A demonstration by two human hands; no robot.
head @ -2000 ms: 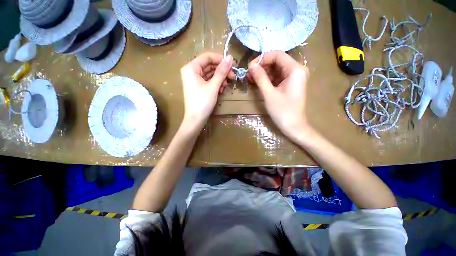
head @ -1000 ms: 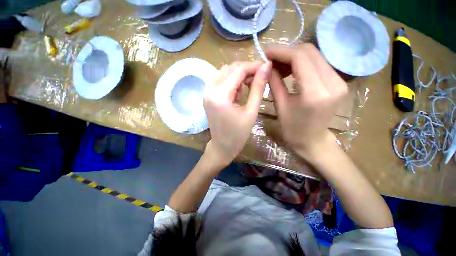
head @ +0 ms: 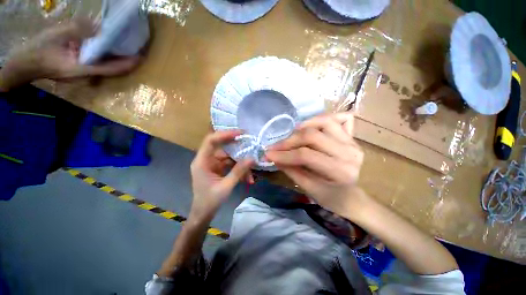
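Observation:
A pale hat (head: pixel 230 89) lies upside down in front of me, its hollow crown facing up. A white cord (head: pixel 281 122), looped and knotted, is held at the hat's near brim. My left hand (head: pixel 216 167) pinches the cord's left part and knot at the brim. My right hand (head: pixel 323 152) holds the cord's knot from the right with its fingertips. Whether the cord touches the brim is partly hidden by my fingers.
Another person's hand (head: pixel 57 57) holds a pale hat (head: pixel 124 34) at the upper left. Right are stained cardboard (head: pixel 404 129), a thin dark stick (head: pixel 363 80), a small white nozzle (head: pixel 427 108), another hat (head: pixel 484 63), a black-yellow knife (head: pixel 505 129) and tangled cords (head: pixel 504 193). Hats stand at the back.
My hands have brought the cord down from above the table to the hat's near brim. The view has turned and shifted. Another person's hand now holds the hat at the left.

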